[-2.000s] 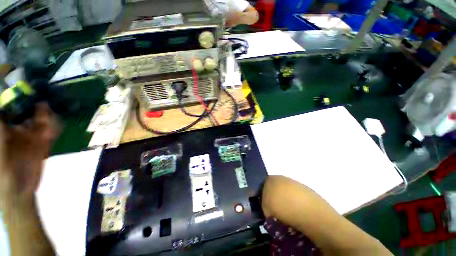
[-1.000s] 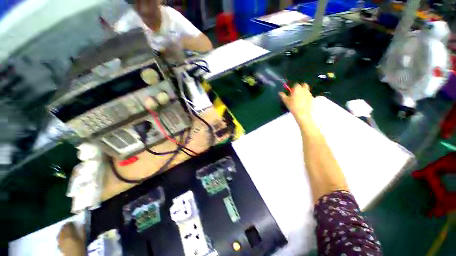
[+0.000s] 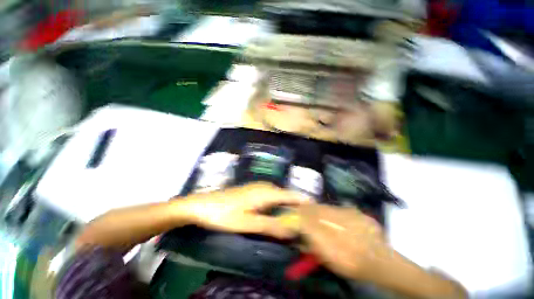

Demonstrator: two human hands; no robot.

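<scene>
The view is blurred. My left hand (image 3: 240, 209) reaches in from the left over the black test panel (image 3: 225, 244). My right hand (image 3: 342, 236) meets it at the fingertips. A small yellow piece (image 3: 290, 220), perhaps part of a circuit board, shows between the fingers of both hands. A red pen-shaped tool (image 3: 303, 266) sticks out below my right hand. White sockets (image 3: 305, 180) and a green board (image 3: 264, 164) show on the panel behind the hands. The fingertips and most of the held piece are hidden or smeared.
Beige-grey instruments (image 3: 319, 55) stand behind the panel, with a small red piece (image 3: 271, 106) in front. White sheets lie left (image 3: 137, 155) and right (image 3: 457, 204). A dark phone-like object (image 3: 102, 148) lies on the left sheet. A blurred fan shape stands far left.
The view has swung left. My right hand has come back from the belt at the right to the panel, still with the red tool. My left hand has moved in to meet it.
</scene>
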